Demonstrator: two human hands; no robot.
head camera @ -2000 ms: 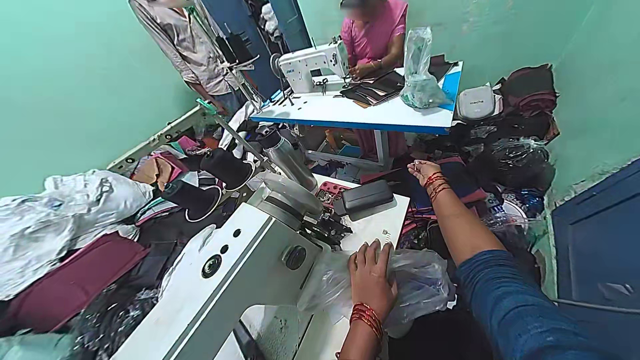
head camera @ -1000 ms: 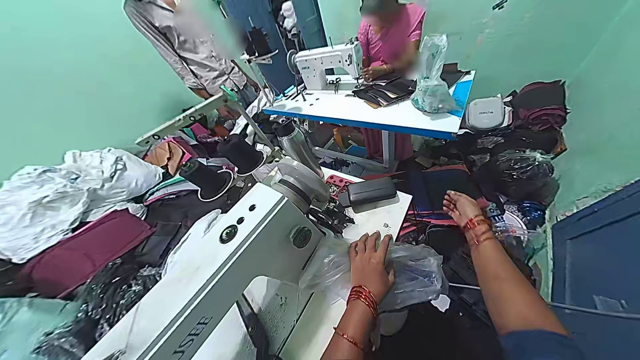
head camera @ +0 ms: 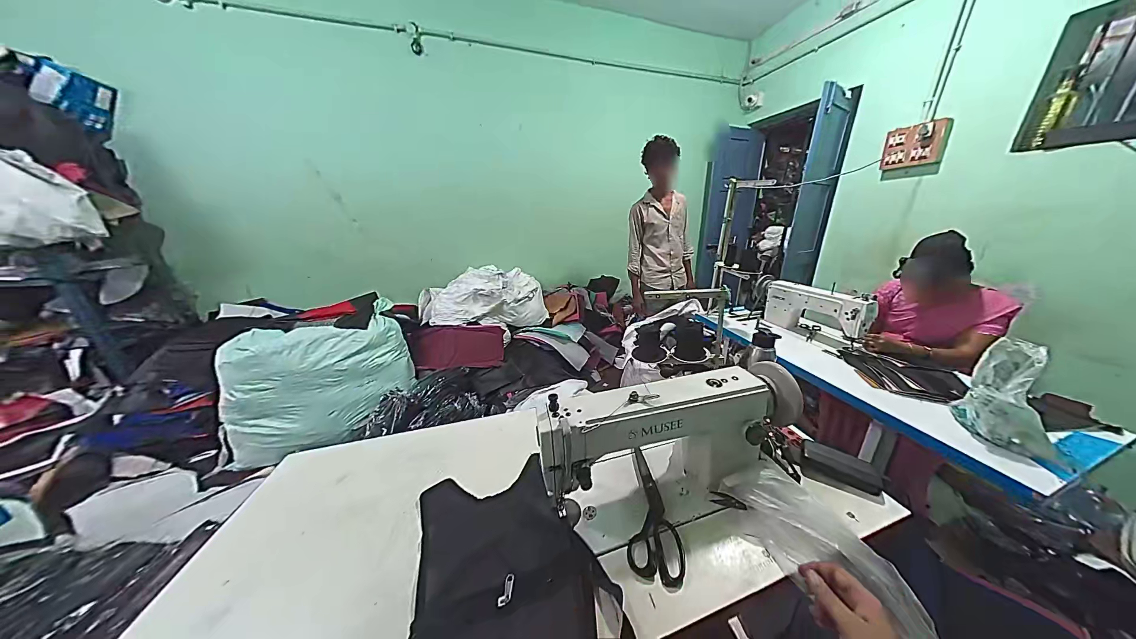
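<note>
My left hand (head camera: pixel 843 605) is at the bottom edge of the view, its fingertips closed on the edge of a clear plastic bag (head camera: pixel 799 515). The bag lies over the right end of the table, beside the white Musee sewing machine (head camera: pixel 661 426). Black-handled scissors (head camera: pixel 657 541) lean against the machine's bed side, handles down. Small dark thread snips (head camera: pixel 728 500) lie near the bag. A black cut fabric piece (head camera: pixel 501 555) with a safety pin (head camera: pixel 506 590) on it lies left of the needle area. My right hand is not in view.
A dark case (head camera: pixel 841 466) sits behind the bag. To the right, a person in pink (head camera: pixel 950 311) works at another sewing machine (head camera: pixel 816 309); a second person (head camera: pixel 659 226) stands near the doorway. Thread cones (head camera: pixel 688 339) stand behind my machine. Fabric heaps and a pale green sack (head camera: pixel 315 390) lie beyond the table.
The view has swung far to the left and up. My left hand lay flat on the plastic bag before and now grips its edge. My right hand has left the view.
</note>
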